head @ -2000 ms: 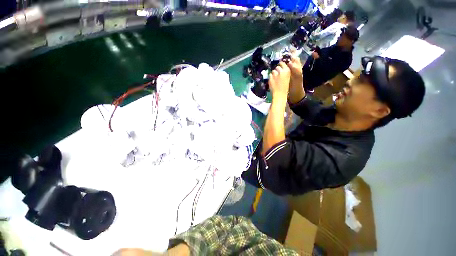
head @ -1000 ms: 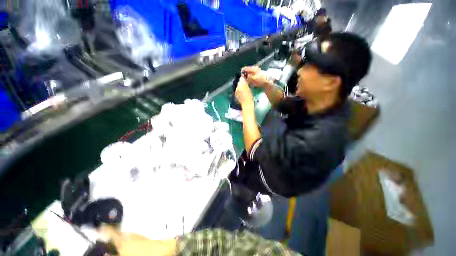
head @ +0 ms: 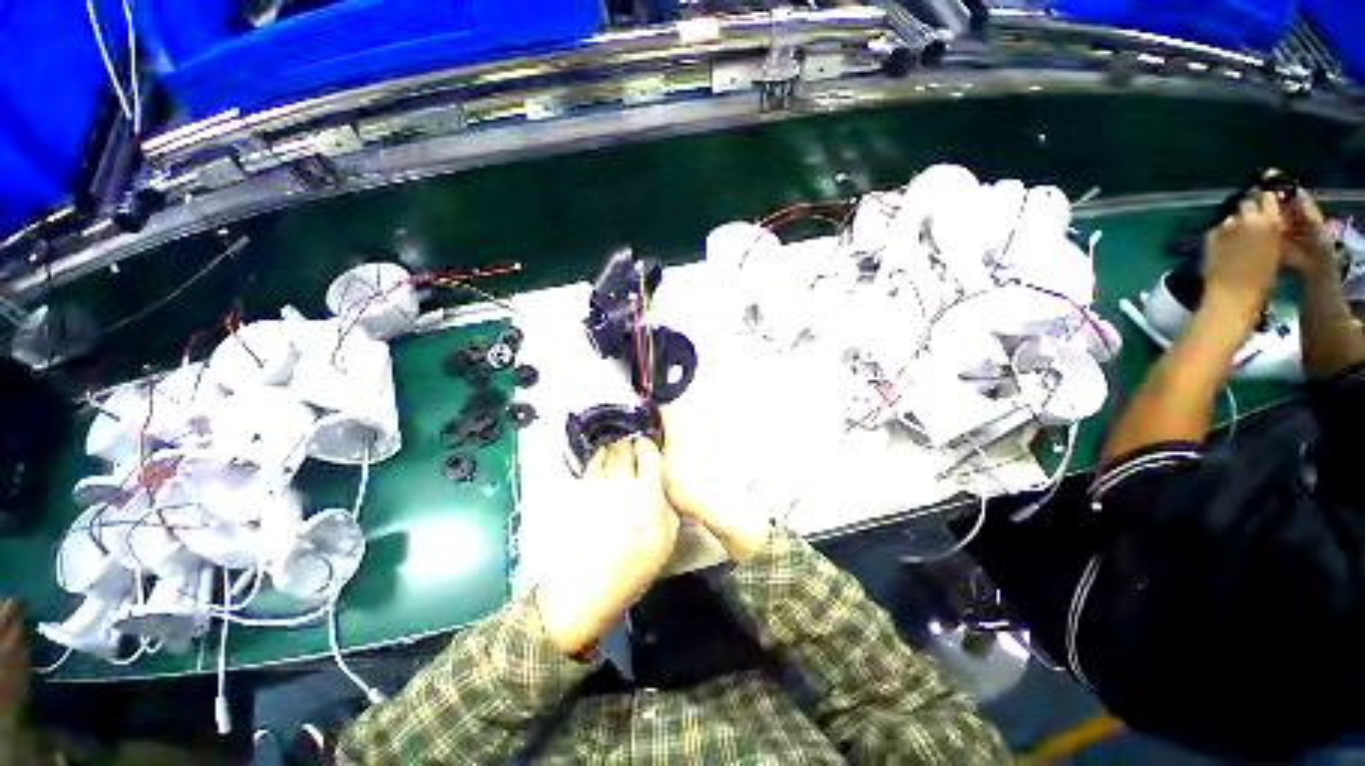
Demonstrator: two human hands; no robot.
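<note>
A black round housing (head: 602,425) is at the fingertips of both my hands, low over the white board (head: 562,516). My left hand (head: 611,531) has its fingers on the near rim. My right hand (head: 701,491) closes on its right side; its fingertips are partly hidden. Thin red and yellow wires (head: 644,337) rise from beside the housing. More black housings (head: 669,364) lie just beyond it. Small black rings (head: 476,419) are scattered on the green surface to the left.
White housings with wires are heaped at left (head: 225,479) and right (head: 958,314). White cables hang over the near edge. A dark green conveyor belt (head: 599,195) and metal rail run behind, with blue bins (head: 389,53) beyond. A worker's arms (head: 1198,344) are at right.
The view has swung left and down from the neighbouring worker to the board. Both my hands now show together at the black housing; before, one hand showed near black housings at the lower left.
</note>
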